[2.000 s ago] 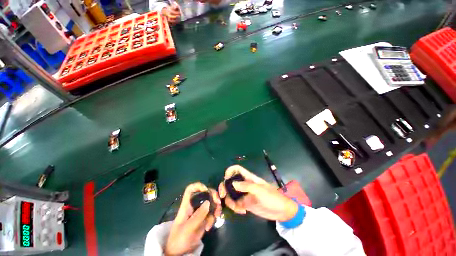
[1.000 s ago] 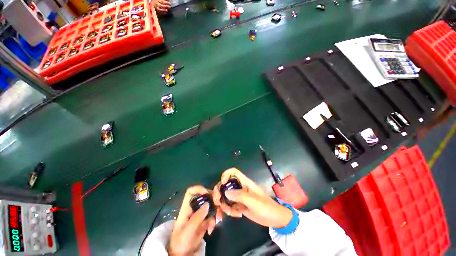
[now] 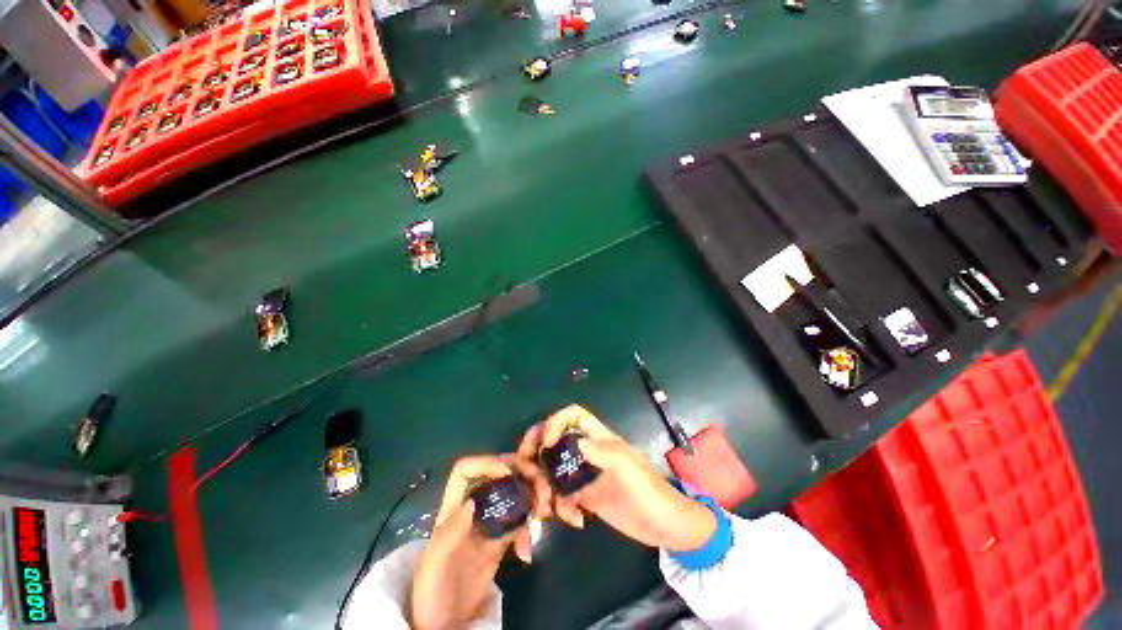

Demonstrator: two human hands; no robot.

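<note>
My left hand (image 3: 465, 542) holds a dark rounded housing (image 3: 501, 506) with faint pale print facing up. My right hand (image 3: 621, 492) holds a similar dark housing (image 3: 568, 463), also with pale print. The two hands touch or nearly touch, and the housings are side by side. A small whitish piece shows below the fingers between the hands; I cannot tell what it is. An open device unit (image 3: 343, 470) with a black part at its top end lies on the green bench to the left. Dark tweezers (image 3: 661, 400) lie against a red pad (image 3: 714, 469) right of my hands.
A black tray (image 3: 787, 197) with parts, white paper (image 3: 867, 135) and a calculator (image 3: 966, 135) lies at right. Red trays (image 3: 972, 492) stand at right; another red tray (image 3: 234, 117) is across the line. A grey power supply (image 3: 92, 560) stands at left. Several open units lie further off.
The housings have turned so their printed faces show more clearly. The view has shifted, showing more of the red pad than at first. Both hands still hold the housings.
</note>
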